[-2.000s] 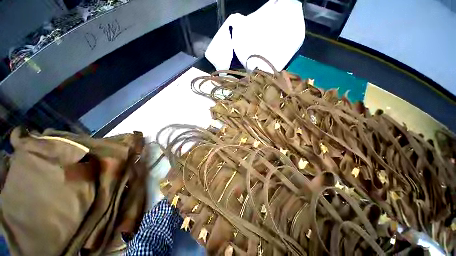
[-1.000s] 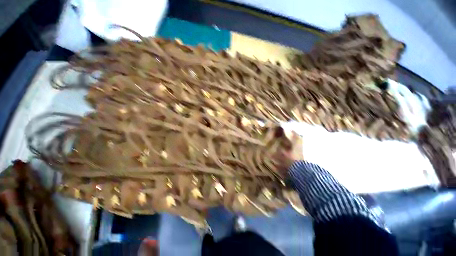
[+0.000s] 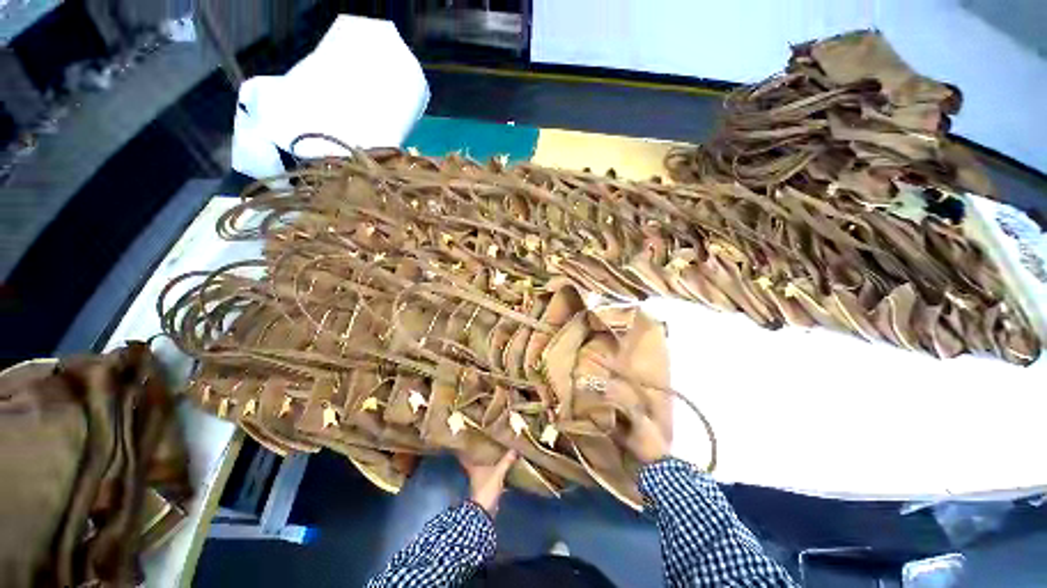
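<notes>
Brown handbags (image 3: pixel 390 345) overlap upright in a front row on the table, with looped straps and gold hardware showing. My left hand (image 3: pixel 491 478) is at the row's front edge, thumb apart, with its fingers partly hidden under the bags; its hold is unclear. My right hand (image 3: pixel 646 439) is closed on the end bag (image 3: pixel 614 373) at the row's right end. That bag's flat tan side faces up, and a strap loops out to its right. Both sleeves are checked.
A second long row of bags (image 3: pixel 735 247) lies behind. A brown pile (image 3: pixel 855 98) stands at the back right. Folded bag bodies (image 3: pixel 80 459) are at the left edge. White table covering (image 3: pixel 827 396) shows at right. A white-covered object (image 3: pixel 333 98) stands at the back left.
The view has turned right, then steadied and drawn back. My left hand has come into view at the front edge. The right hand has stayed at the row's right end, where the end bag now shows clearly.
</notes>
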